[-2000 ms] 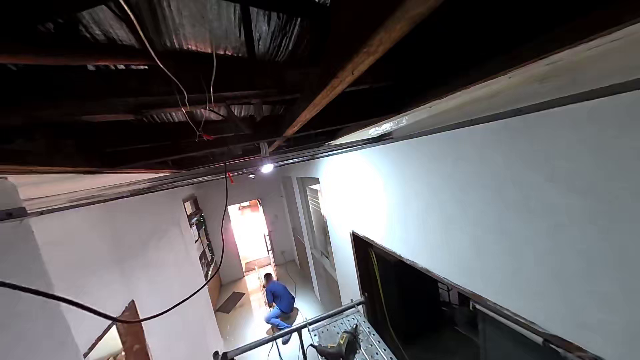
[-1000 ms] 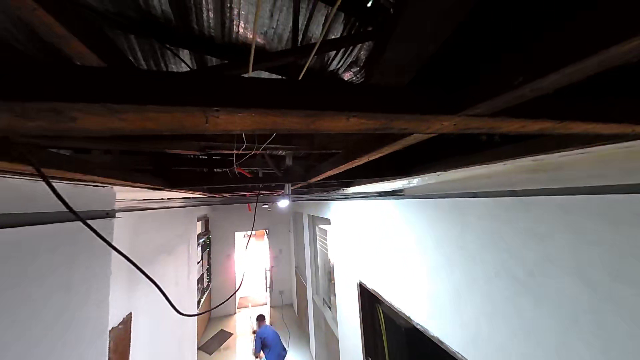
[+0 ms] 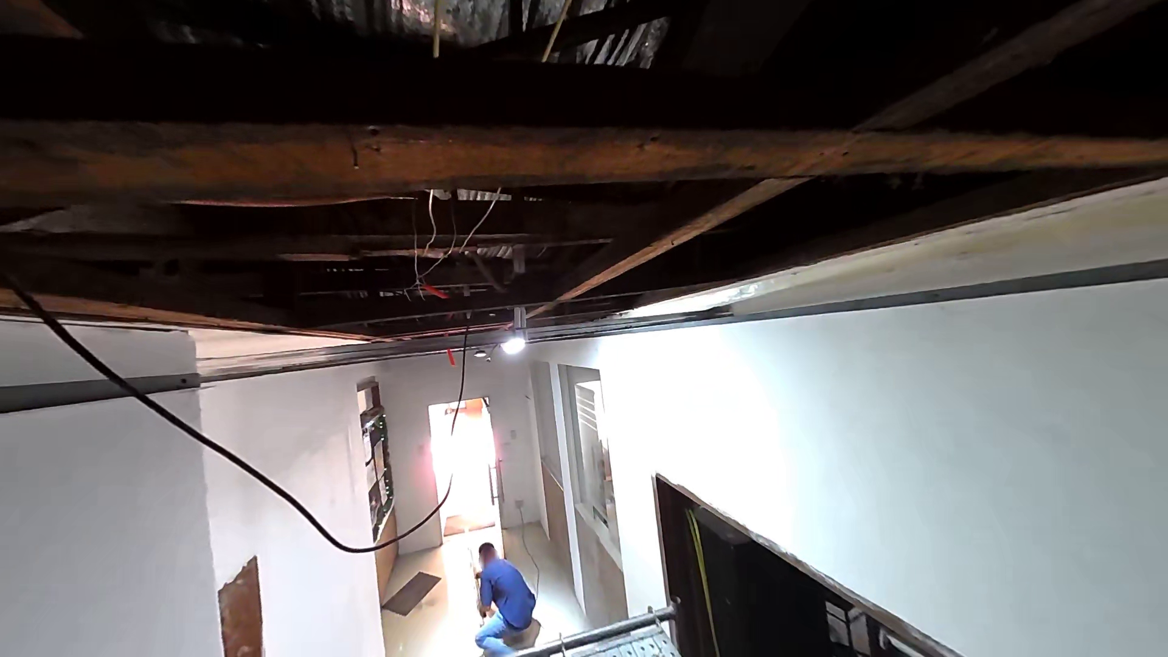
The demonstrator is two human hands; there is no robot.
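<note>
Neither my left hand nor my right hand shows in the head view. At the bottom centre is the end of a metal scaffold platform (image 3: 639, 644) with a tubular rail (image 3: 598, 632). Overhead, a rough wooden beam (image 3: 547, 157) crosses the whole view, and a narrower diagonal timber (image 3: 684, 233) runs beneath the dark roof space. A black cable (image 3: 274, 493) hangs in a long loop on the left. Thin loose wires (image 3: 436, 246) dangle near the centre, and a lit lamp (image 3: 513, 345) hangs just beyond them.
Far below, a person in a blue shirt (image 3: 506, 593) crouches on the floor beside a dark mat (image 3: 412, 593). Metal channel (image 3: 912, 301) lines the top of the right white wall (image 3: 876, 438). A dark doorway (image 3: 757, 584) opens at lower right; a bright doorway (image 3: 467, 465) stands at the far end.
The view has tilted upward and shifted, so more roof timber shows. The power tool seen on the platform two seconds ago is out of view. The person remains low on the floor.
</note>
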